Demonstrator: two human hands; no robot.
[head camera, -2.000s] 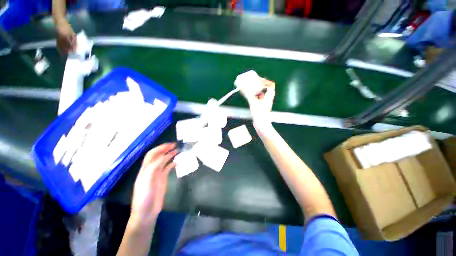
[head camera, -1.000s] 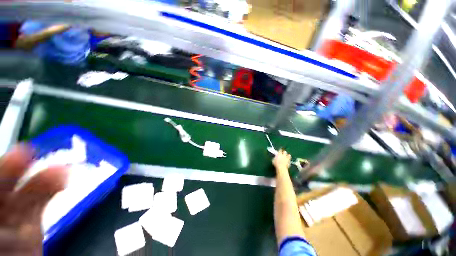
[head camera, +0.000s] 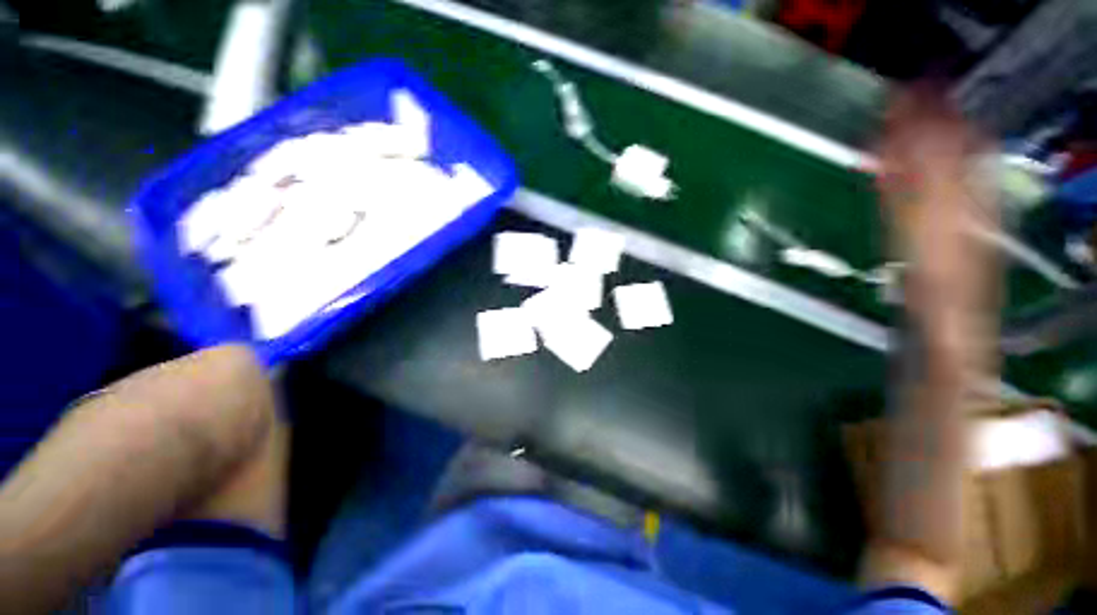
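Observation:
Several flat white covers lie in a loose group on the dark green work surface, some overlapping, with one apart on the right. A blue basket at the left is heaped with more white pieces. My left forearm, bent at the elbow, reaches the left picture edge; my left hand is out of view. My right hand is a blur at the upper right, past the belt's near edge; its fingers and any held thing cannot be made out.
A white corded adapter lies on the green belt beyond the covers. Another white corded piece lies farther right, partly behind my right arm. An open cardboard carton stands at lower right, partly hidden by that arm. A white bar lies behind the basket.
The view has tilted down and turned. My left hand, blurred over the basket before, has left the picture. My right arm now looks larger and nearer the camera. The covers look the same.

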